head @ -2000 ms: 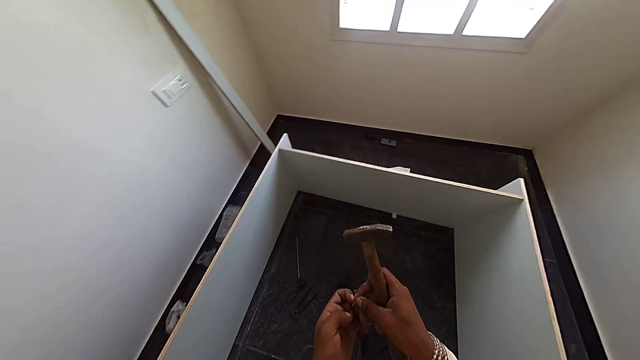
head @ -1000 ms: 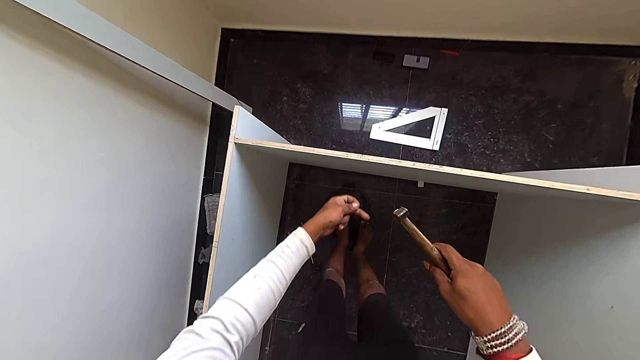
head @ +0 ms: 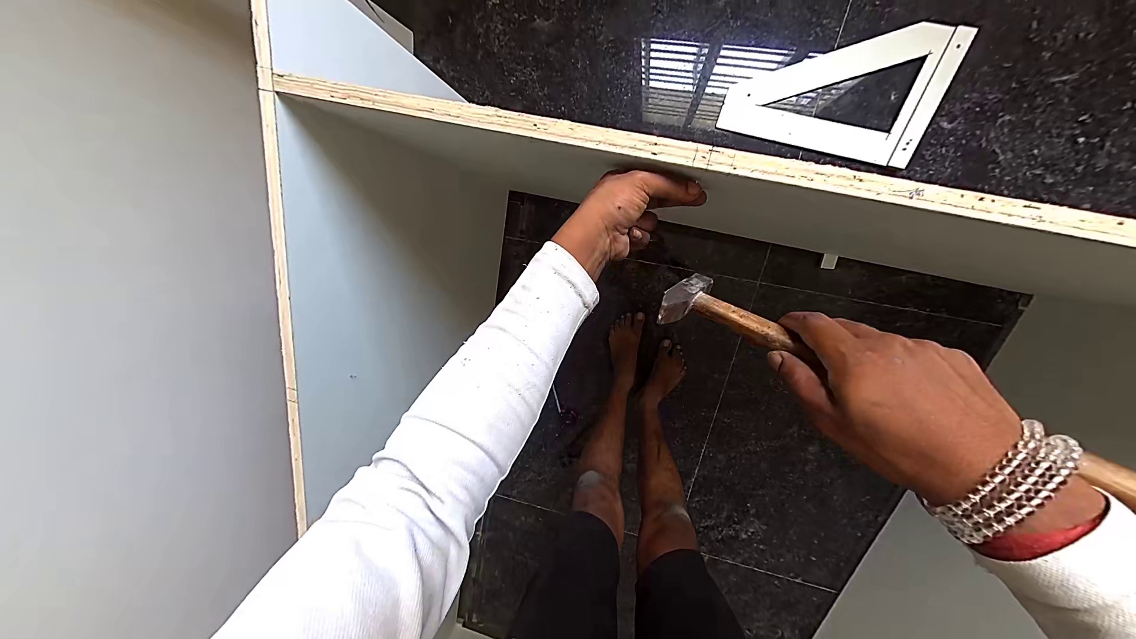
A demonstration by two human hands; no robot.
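My right hand [head: 896,399] grips the wooden handle of a hammer [head: 741,321], its metal head pointing left over the dark floor. Just below the near face of the horizontal plywood panel [head: 586,135], my left hand [head: 635,213] is raised with its thumb and forefinger by the edge. Its fingertips seem pinched together, but whether a small item such as a nail sits between them cannot be told. Pencil marks cross the panel's raw edge near the fingertips. The hammer head is below and right of my left hand, touching nothing.
A white triangular bracket frame [head: 825,98] lies on the dark tiled floor [head: 1047,106] beyond the panel. An upright plywood side panel [head: 284,293] joins it at the left, and another panel stands at the right. My bare feet are on the floor between them.
My left hand has moved up to the panel's edge. The hammer, held near both hands at first, is now in my right hand, apart from the left. The view has shifted down and closer.
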